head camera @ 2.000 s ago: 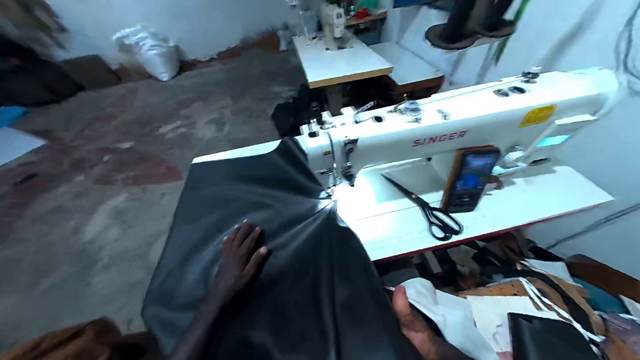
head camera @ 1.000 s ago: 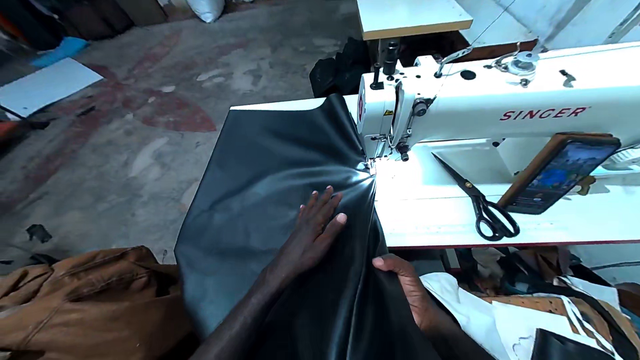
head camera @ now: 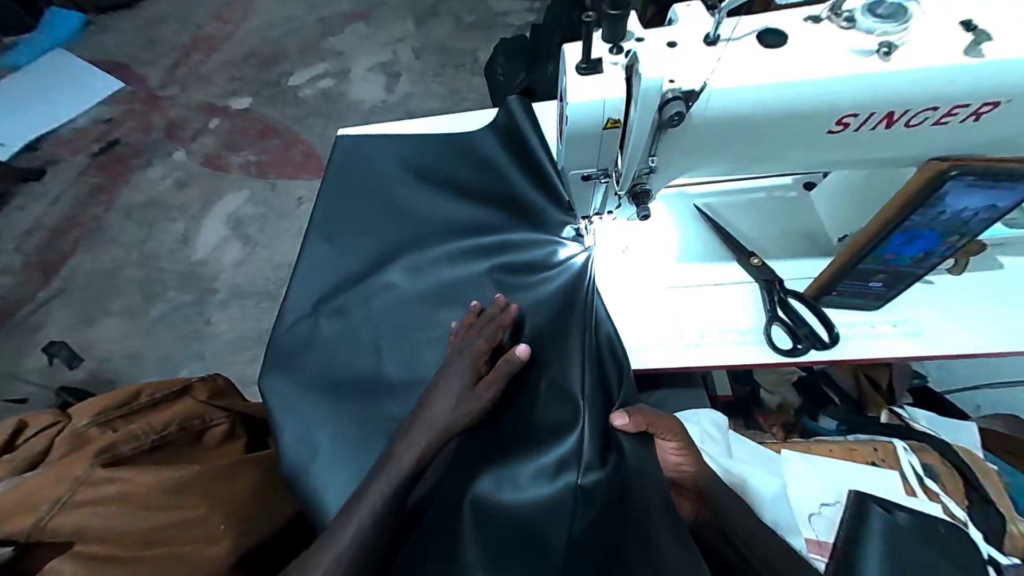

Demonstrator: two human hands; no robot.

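A large sheet of black leather-like material (head camera: 384, 256) lies over the white sewing table (head camera: 664, 336) and hangs toward me. Its right edge runs under the presser foot (head camera: 586, 232) of a white Singer sewing machine (head camera: 744, 104), where the sheet puckers under a bright light. My left hand (head camera: 480, 364) rests on the sheet, fingers spread, below and left of the foot. Along the right edge, nearer to me, my right hand (head camera: 668, 448) grips the material, thumb on top and fingers partly hidden beneath. A seam line runs down from the foot beside it.
Black-handled scissors (head camera: 764, 280) lie on the table right of the foot, beside a phone in a brown case (head camera: 920, 232) leaning by the machine. Brown cloth (head camera: 144, 480) bulges at lower left. Scraps and white cloth (head camera: 736, 464) are heaped below the table at right.
The view has swung and come closer to the machine. My left hand still lies on the sheet; my right thumb is now on the sheet's right edge, as it was one second ago.
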